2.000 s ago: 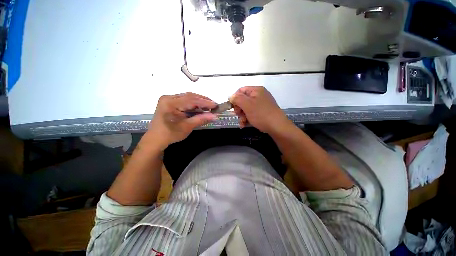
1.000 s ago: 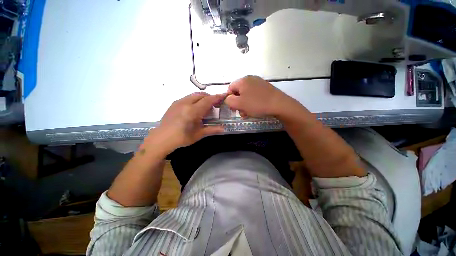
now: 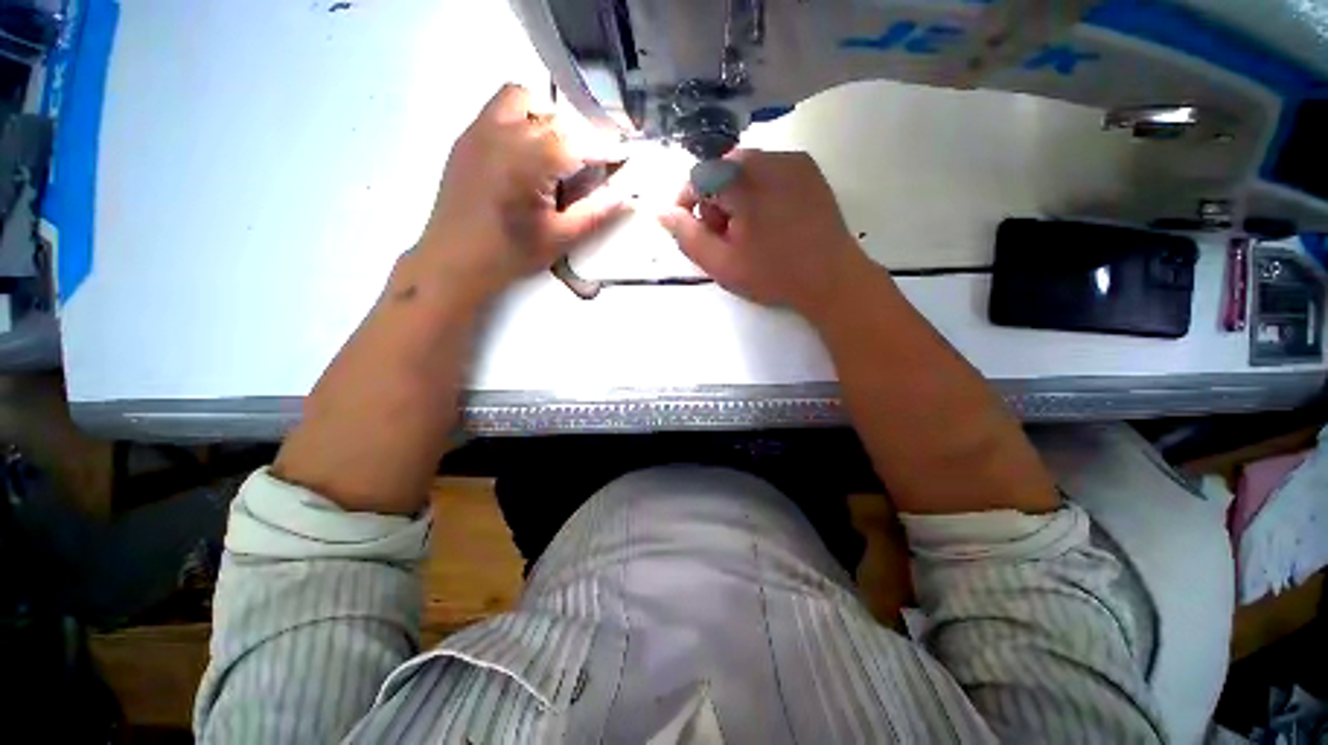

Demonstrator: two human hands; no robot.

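Observation:
The white sewing machine head [image 3: 932,44] with blue lettering stands at the top. Its lit needle area [image 3: 655,131] is between my hands, washed out by glare. My left hand [image 3: 503,189] is left of it, thumb and fingers apart, fingertips toward the needle area. My right hand [image 3: 772,226] is on the right, fingers curled below the round grey metal part [image 3: 714,178]. Glare and the fingers hide whether either hand holds a small part.
A black mobile phone [image 3: 1092,277] lies at the right. Beside it are a pink-red slim tool [image 3: 1236,285] and a recessed tray [image 3: 1287,309]. A measuring tape [image 3: 641,413] runs along the table's front edge.
Both hands have moved forward from the table's front edge to the needle area. The view has shifted, showing more of the machine head. The small pale piece formerly between the hands is no longer visible.

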